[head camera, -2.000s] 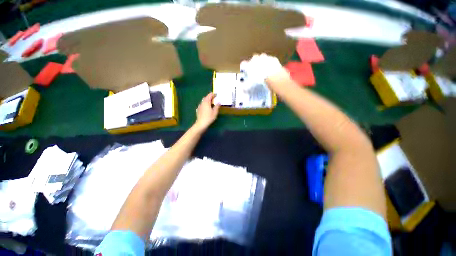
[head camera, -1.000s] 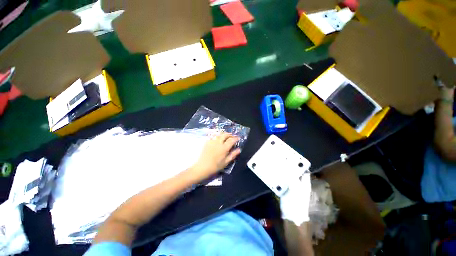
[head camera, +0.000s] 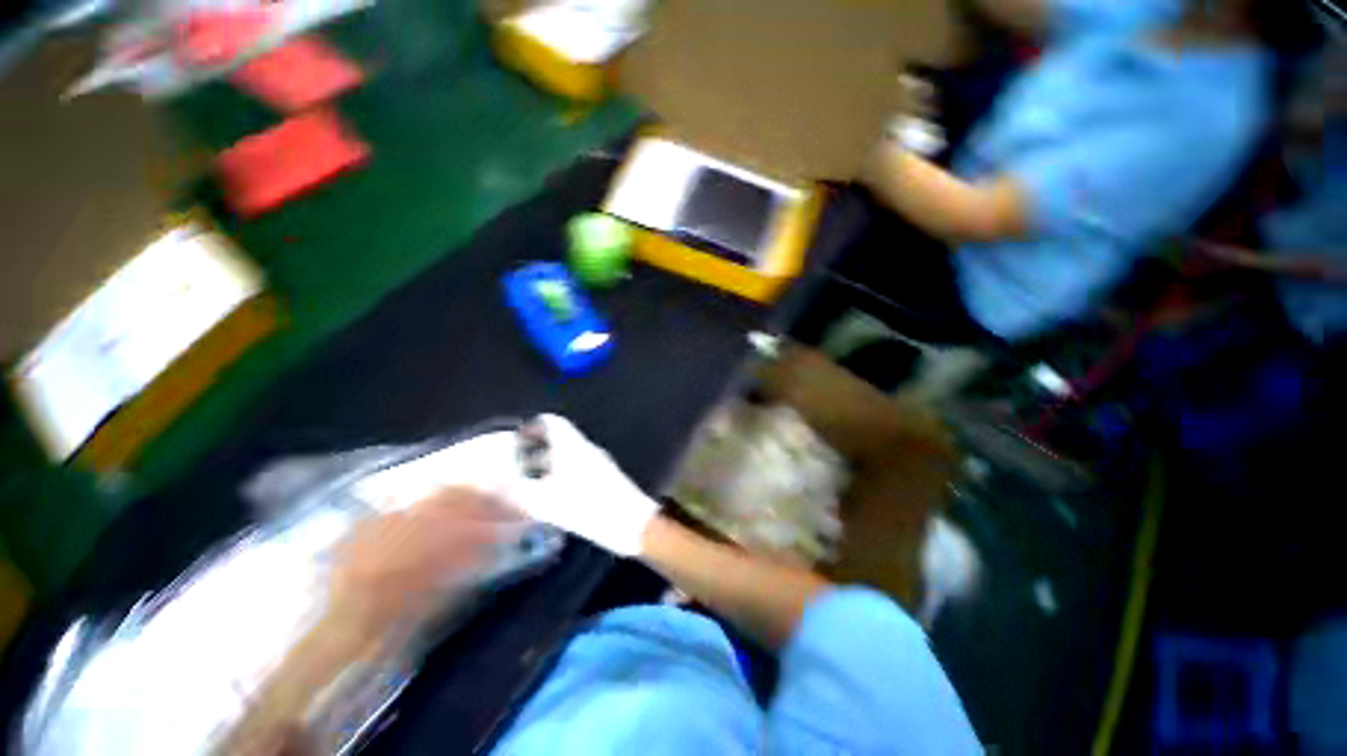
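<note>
The view is blurred. My right hand (head camera: 591, 490), in a white glove, grips the right edge of a white perforated piece (head camera: 461, 467); dark spots show near that edge. My bare left hand (head camera: 414, 554) is smeared by motion and lies over the piece's lower left part and the clear plastic bags (head camera: 185, 650). Its fingers cannot be made out, nor whether it holds a bag. The glaring bag pile lies on the black-covered bench at lower left.
A blue tape dispenser (head camera: 557, 316) and green roll (head camera: 600, 248) stand beyond my hands. Yellow boxes (head camera: 709, 272) with raised brown lids stand behind and at left (head camera: 148, 347). Red-orange squares (head camera: 293, 160) lie on green. An open carton (head camera: 879, 458) sits below the bench. A person (head camera: 1115, 163) is at upper right.
The view has swung right. My right hand has brought the white perforated piece from the bench's front edge over to the bags, beside my left hand.
</note>
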